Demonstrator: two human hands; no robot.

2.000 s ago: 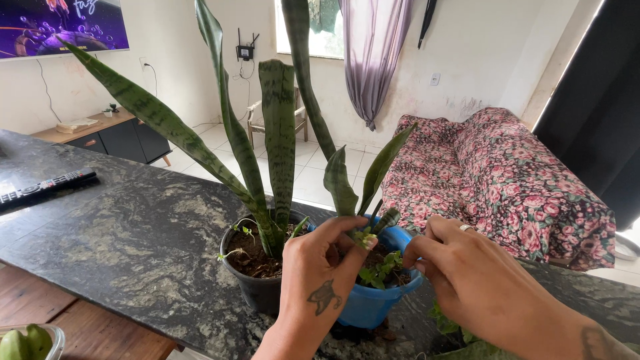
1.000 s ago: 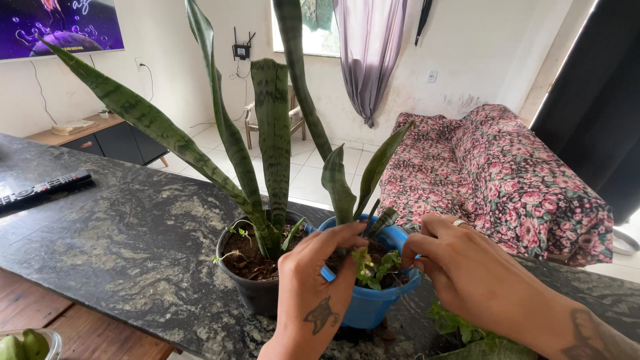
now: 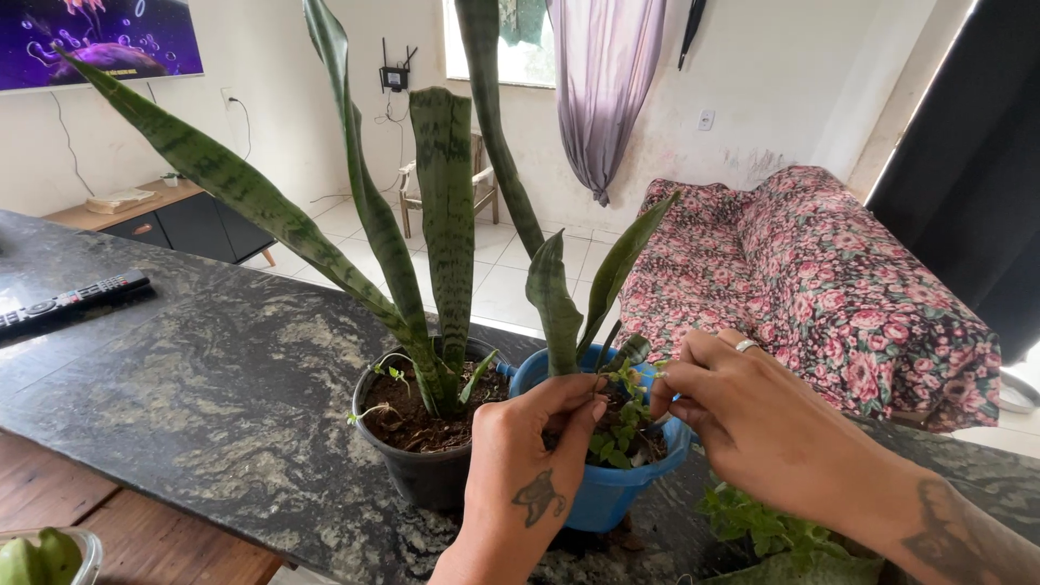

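Two snake plants stand in pots on a dark stone counter (image 3: 203, 382). The black plastic pot (image 3: 422, 475) holds tall banded leaves (image 3: 443, 219), brown soil and a few thin sprouts. Right beside it, the blue plastic pot (image 3: 605, 500) holds shorter snake plant leaves (image 3: 556, 301) and a small-leaved green plant (image 3: 621, 426). My left hand (image 3: 536, 455) is over the blue pot's near left side, thumb and forefinger pinched on a thin stem of the small plant. My right hand (image 3: 739, 414), with a ring, has bent fingers at the sprig's tip (image 3: 650, 372); its fingertips are partly hidden.
Leafy green cuttings (image 3: 764, 520) lie under my right forearm. A remote control (image 3: 73, 301) rests at the counter's left. At the lower left, a clear container of green fruit (image 3: 49, 561) sits on a wooden surface (image 3: 154, 536). Beyond the counter is a flower-patterned covered sofa (image 3: 821, 301).
My left hand's fingers have shifted on the small plant in the blue pot. The sprig now stretches up between my two hands. My right hand stays near the pot's right side.
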